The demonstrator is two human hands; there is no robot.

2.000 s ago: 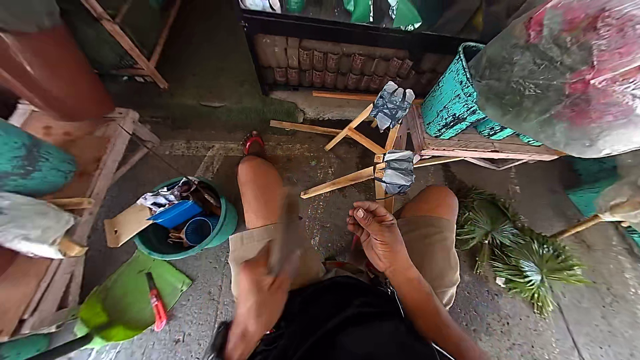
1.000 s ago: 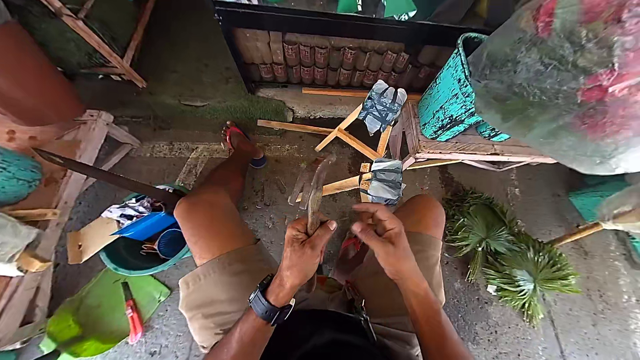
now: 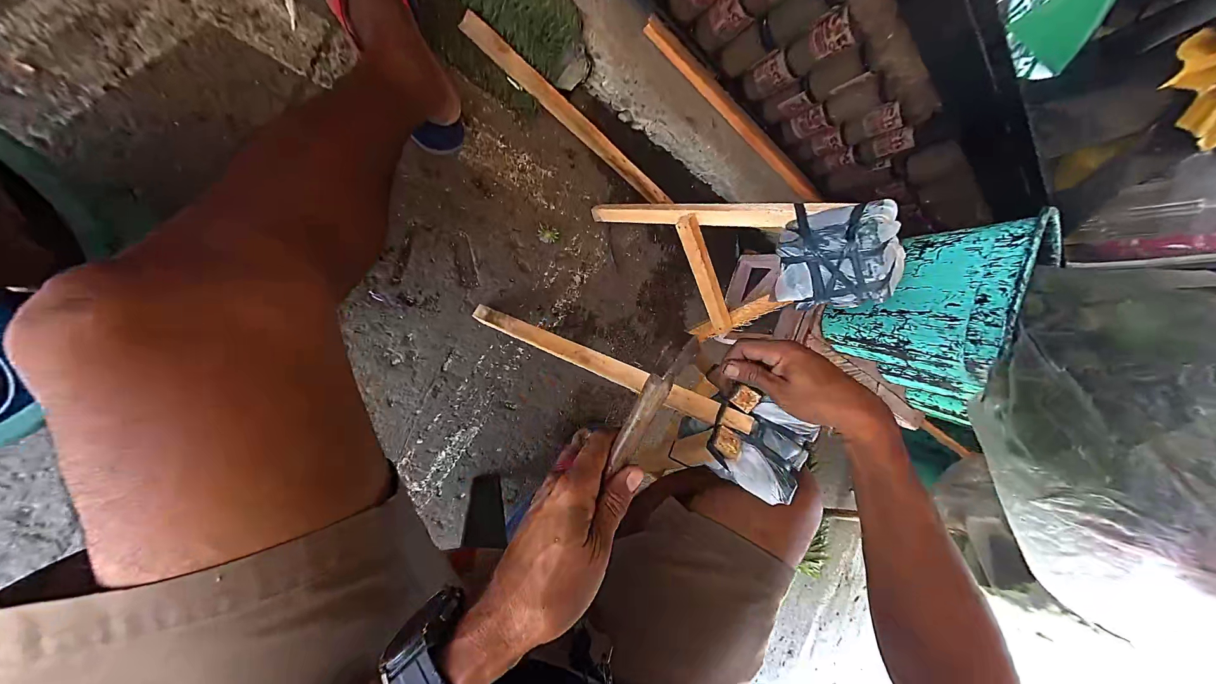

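Observation:
My left hand (image 3: 570, 532), wearing a watch, is closed around a worn, elongated tool (image 3: 638, 423) whose exact kind is unclear. My right hand (image 3: 793, 380) has curled fingers at the wooden strips beside the lower wrapped bundle (image 3: 765, 475); whether it pinches anything small is hidden. That bundle, in grey plastic bound with black strips, lies by my knee, with a long wooden strip (image 3: 570, 356) extending left from it. Beyond my right hand is a second wrapped bundle (image 3: 841, 255), attached to a wooden leg (image 3: 703, 216) with a diagonal brace (image 3: 704, 275).
A turquoise bucket (image 3: 950, 304) with dark flaking stands right of the upper bundle. Clear plastic wrapping (image 3: 1111, 427) fills the right side. Bottles (image 3: 807, 85) are stacked behind a low ledge. Loose wooden strips (image 3: 570, 109) lie beyond my legs.
My right hand has moved from in front of my lap to the lower bundle's wood. My left hand still holds the tool. The view has turned and come much closer.

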